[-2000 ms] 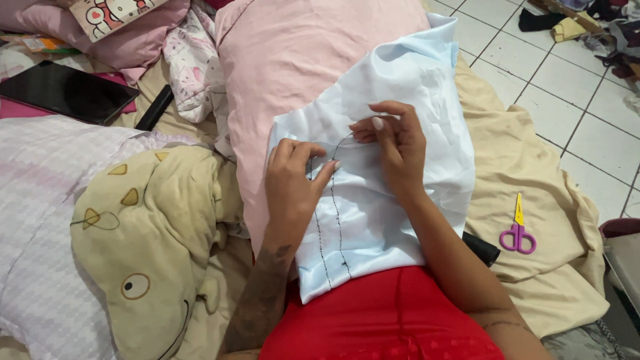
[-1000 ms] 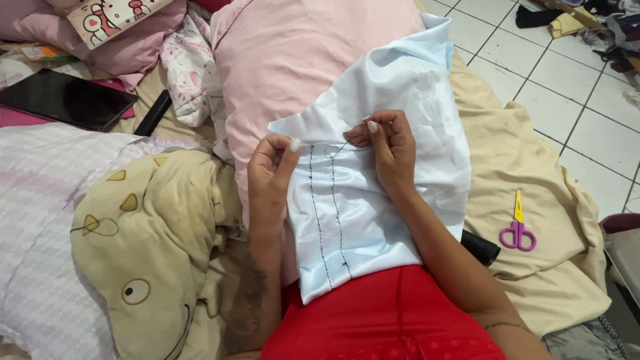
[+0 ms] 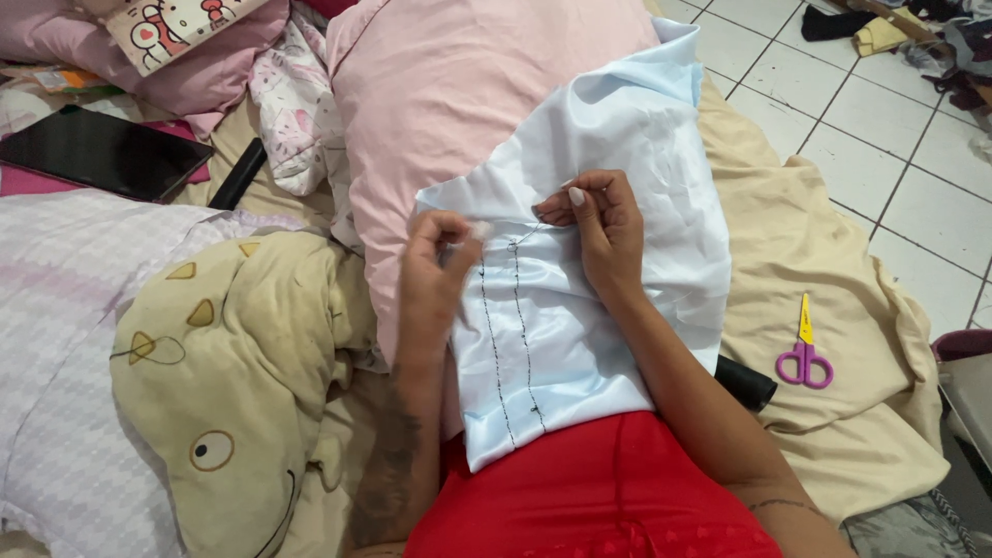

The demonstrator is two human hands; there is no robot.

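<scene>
Light blue satin fabric (image 3: 589,310) lies over a pink pillow (image 3: 434,93) and reaches my lap. Two lines of dark stitching (image 3: 523,333) run down it. Above the fabric, at the top of the right stitch line, my right hand (image 3: 601,225) pinches a dark thread (image 3: 528,234) that leads to the stitches; a needle cannot be made out. My left hand (image 3: 442,256) is blurred, near the fabric's upper left edge, and its fingertips are too unclear to show whether they hold cloth. Scissors with purple handles (image 3: 804,364) rest on the beige sheet at the right.
A beige plush animal (image 3: 225,387) and a black tablet (image 3: 105,153) lie at the left, beside a black cylindrical object (image 3: 238,174). Another black cylinder (image 3: 745,383) is partly under the fabric near my right forearm. A tiled floor (image 3: 860,116) with scattered cloths shows at the upper right.
My left hand was at the stitch line beside my right hand, then moved left to the fabric's edge. My right hand stays near the upper stitches with the thread.
</scene>
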